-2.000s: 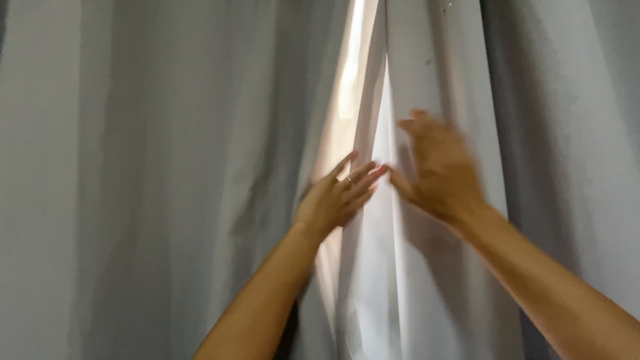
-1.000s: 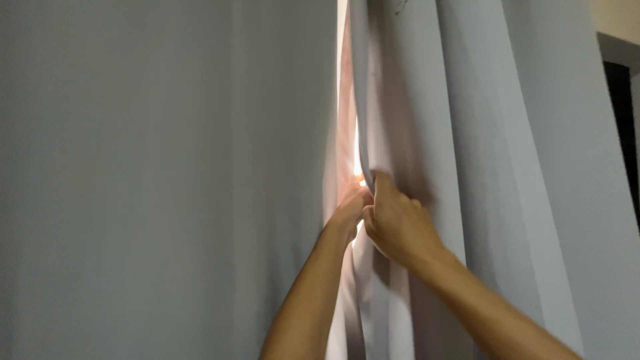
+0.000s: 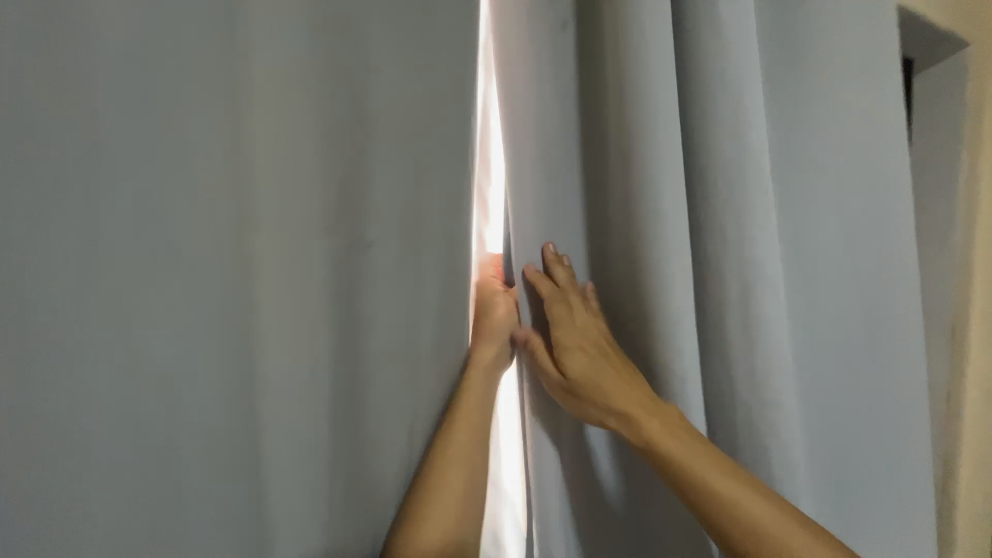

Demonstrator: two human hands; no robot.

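Two grey fabric curtain panels hang side by side with a narrow bright gap between them. My left hand (image 3: 494,314) reaches into this gap, at the inner edge of the right curtain panel (image 3: 635,194); its fingers are partly hidden behind the cloth, so its grip cannot be told. Against the front of that same panel, just right of the edge, lies my right hand (image 3: 577,341), fingers spread and thumb near the edge. The left curtain panel (image 3: 232,271) hangs nearly flat beside my left wrist. Light-coloured, backlit material (image 3: 490,147) shows in the gap.
Deep vertical folds run down the right panel. Beyond its outer edge are a wall recess (image 3: 938,155) with a dark strip inside and a cream wall (image 3: 973,310).
My right hand's fingers, bent at the curtain edge a second ago, are now spread on the cloth. Two seconds ago both hands were in front of the curtains; my left hand is now in the gap.
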